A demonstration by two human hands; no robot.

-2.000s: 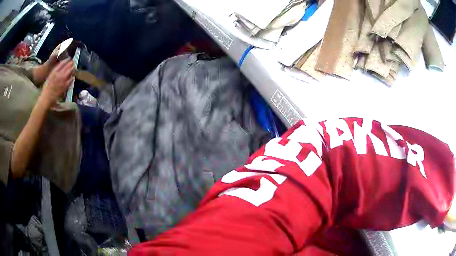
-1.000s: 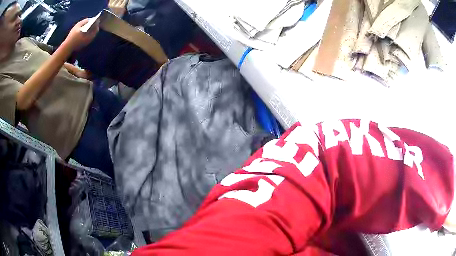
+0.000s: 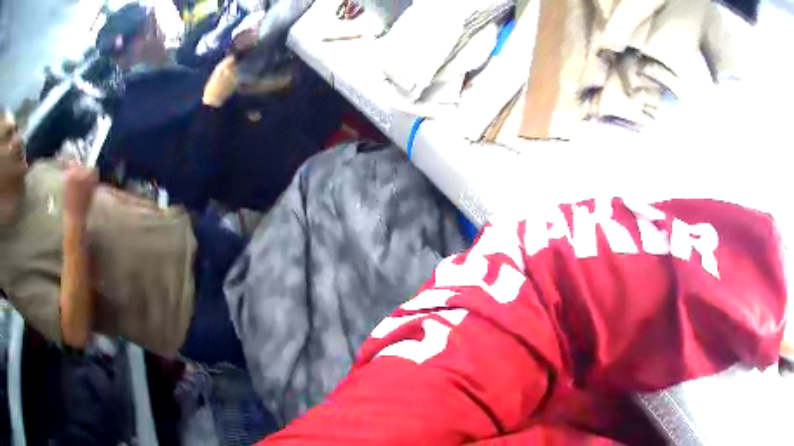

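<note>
My left arm, in a red sleeve with white letters, reaches across the white table (image 3: 601, 165) to the right edge. Only a small, washed-out sliver of my left hand (image 3: 788, 350) shows past the cuff, so its fingers and anything in them are hidden. My right hand is out of the picture. A pile of tan strips (image 3: 547, 74) lies on the table beyond my sleeve. White pieces (image 3: 448, 65) lie to the left of the strips. Neither pile is touched by a visible hand.
A mottled grey garment (image 3: 348, 253) hangs beside the table's left edge. A blue band (image 3: 414, 138) crosses that edge. A person in a brown shirt (image 3: 131, 261) is at the left, and another in dark clothes (image 3: 165, 122) is behind. A ruled strip (image 3: 669, 420) lies along the front edge.
The view has shifted, so the grey garment sits lower and further right. A second person now shows at the upper left. My left sleeve still reaches to the right edge.
</note>
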